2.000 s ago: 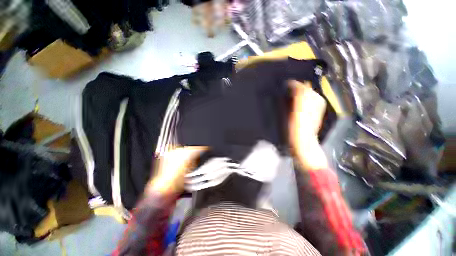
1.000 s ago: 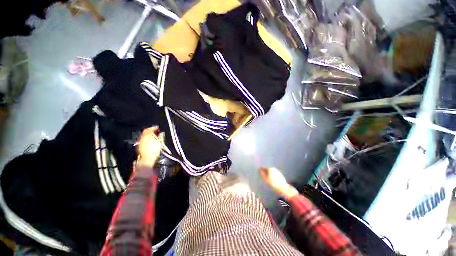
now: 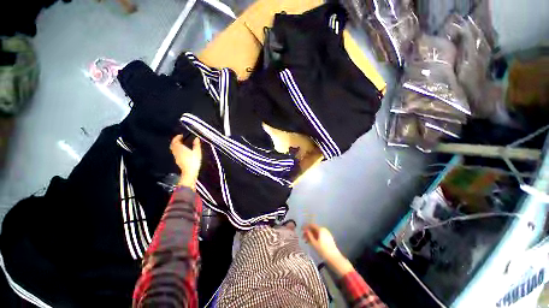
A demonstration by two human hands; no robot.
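Black garments with white stripes point(image 3: 247, 180) lie in front of me, a wide one spreading left point(image 3: 66, 210). My left hand point(image 3: 188, 157) is on the black cloth beside the stripes, fingers bent; whether it pinches the cloth cannot be told. My right hand point(image 3: 320, 242) is off the garments, over the grey floor, slightly blurred, fingers curled, with nothing visible in it. Another black striped garment point(image 3: 325, 78) lies on the tan-yellow cardboard box point(image 3: 238, 45).
Clear polybags with brown garments point(image 3: 430, 84) lie at the upper right. A pale blue-green frame point(image 3: 502, 240) and a printed white bag point(image 3: 522, 286) are at the lower right. A small pink item point(image 3: 105, 71) lies on the floor at upper left.
Earlier both hands were on a black garment; then my right hand came off it. Since a second ago my left hand has moved slightly up over the cloth, and the view has shifted.
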